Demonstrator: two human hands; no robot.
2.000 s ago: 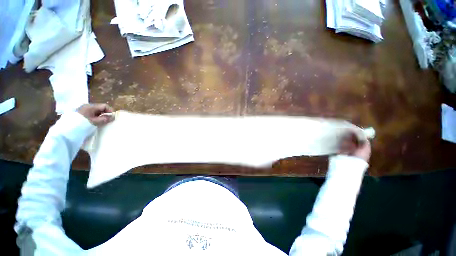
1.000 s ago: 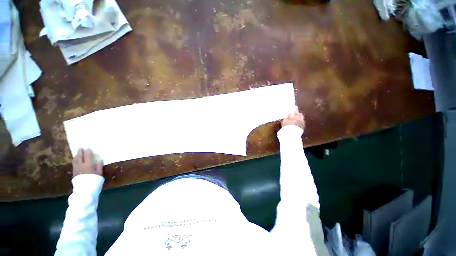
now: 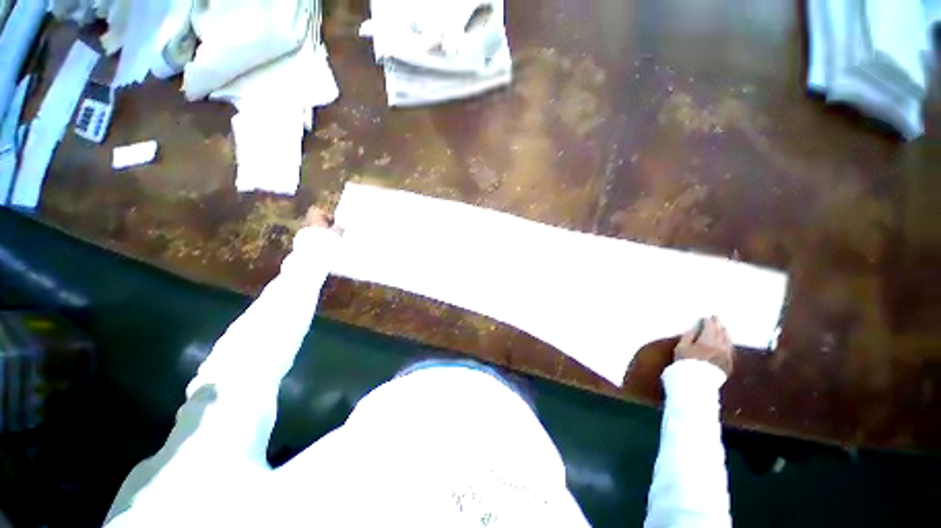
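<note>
A cream-white cut panel point(image 3: 495, 258) lies flat on the brown table point(image 3: 537, 129), slanting down to the right near the front edge. Its curved scooped edge faces me near the right end. My left hand point(image 3: 322, 221) is at the panel's left end; it is small and partly hidden by the sleeve, so its grip cannot be told. My right hand point(image 3: 706, 342) rests on the panel's near edge, right of the scoop; its fingers lie on the cloth and I cannot tell whether they pinch it.
A folded off-white stack point(image 3: 444, 57) lies beyond the panel. More off-white cloth point(image 3: 263, 62) lies at the back left, with a small labelled item point(image 3: 95, 116) and a white slip point(image 3: 134, 155). Another stack point(image 3: 867, 62) is at the back right.
The panel was held stretched at both ends, then laid on the table. Its slant in view has changed, and the view has turned toward the left. Both hands remain at the panel.
</note>
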